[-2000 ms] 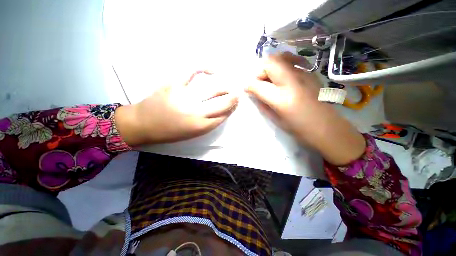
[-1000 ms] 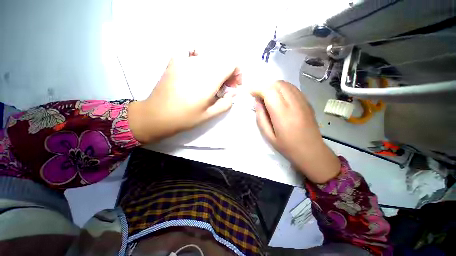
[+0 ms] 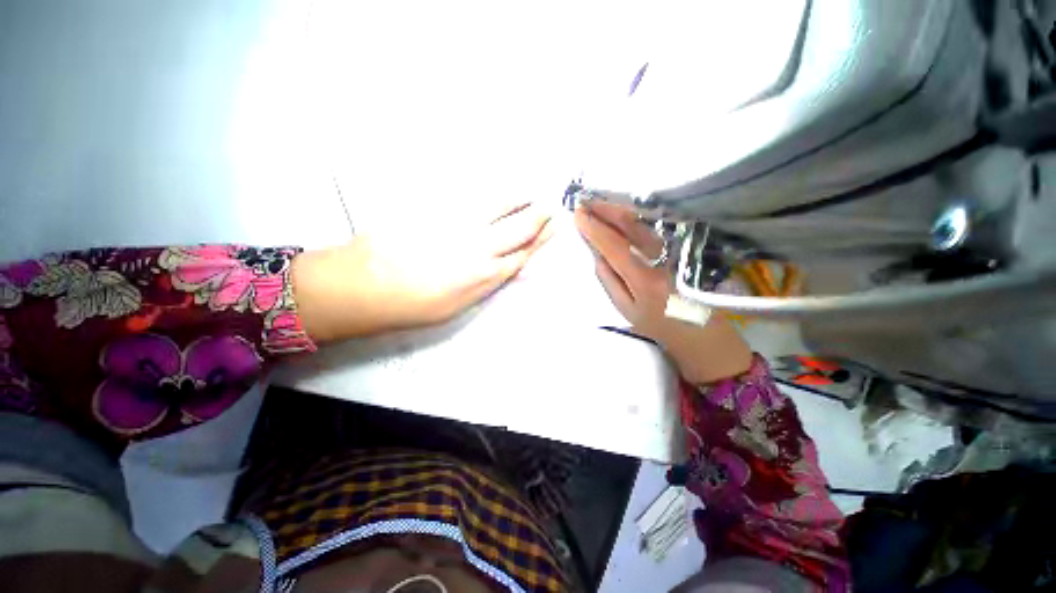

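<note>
My left hand (image 3: 423, 278) lies palm down on the bright white table, fingers together and pointing at the needle area. My right hand (image 3: 637, 272) is partly behind the machine's metal guard, its fingertips at the small dark presser foot (image 3: 573, 195). The two hands' fingertips are close together, just in front of the foot. The white-grey sewing machine head (image 3: 857, 151) fills the upper right. Any white fabric under the fingers is lost in the glare, so I cannot tell what either hand holds.
Orange scissor handles (image 3: 764, 282) show under the machine arm. Small red-orange and black snips (image 3: 814, 371) lie right of the bed. Crumpled whitish scraps (image 3: 909, 434) are at the right. The table's front edge (image 3: 498, 426) runs above the checked apron (image 3: 405, 492).
The machine head fills more of the view and appears lower. My right fingertips have moved from the open table up to the presser foot. My left hand has flattened, fingers closer to the foot.
</note>
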